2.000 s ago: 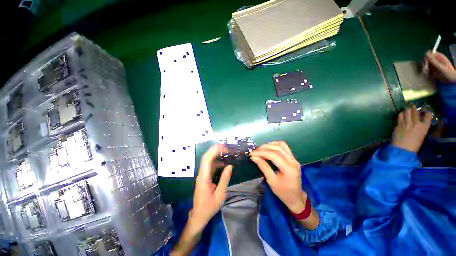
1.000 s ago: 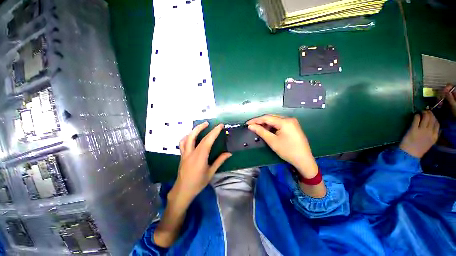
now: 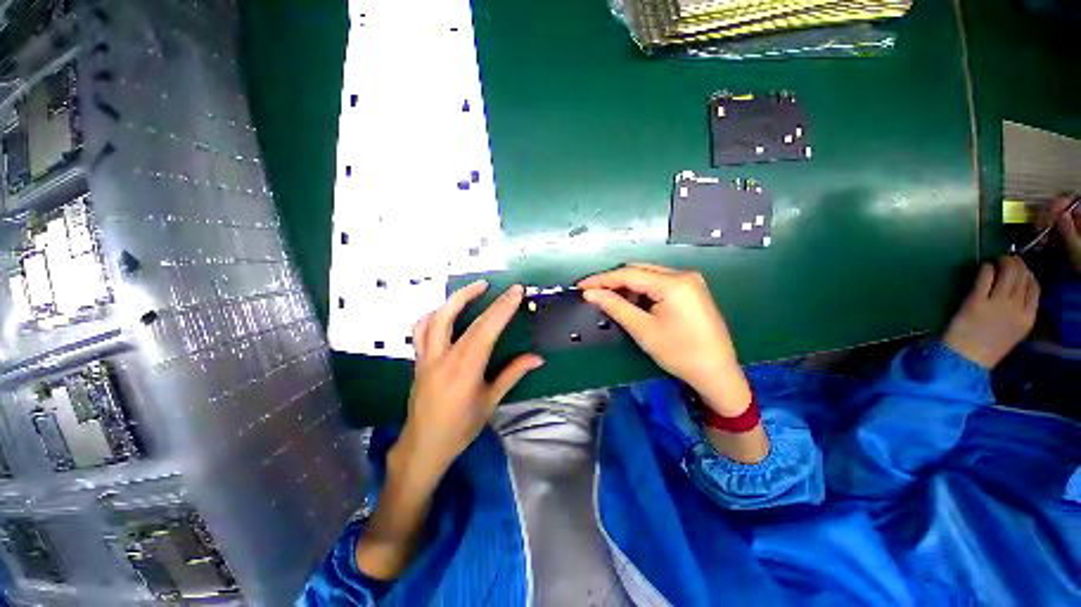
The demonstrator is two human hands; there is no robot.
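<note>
A circuit board with a matte-black covering point(image 3: 573, 323) lies between my hands on the green mat, pale parts along its top edge. My left hand point(image 3: 456, 362) has its index fingertip at the board's upper left corner and its thumb near the lower left. My right hand point(image 3: 678, 323) has thumb and forefinger pinched at the upper right edge. My fingers hide parts of the board's edges. The white release liner point(image 3: 409, 178) with small black specks runs upward at the left; its lower right corner is partly behind my left fingers.
Two black-covered boards point(image 3: 759, 128) point(image 3: 720, 211) lie right of centre. Stacked sheets with yellow edges point(image 3: 771, 21) are at the top. A clear component tray stack point(image 3: 213, 296) fills the left. At right, a neighbour's hands point(image 3: 998, 311) are beside a grey-tan sheet point(image 3: 1041, 166).
The black covering now lies flat over the board, which showed more bare parts two seconds ago. My hands moved from its sides to its upper edge. The view has shifted.
</note>
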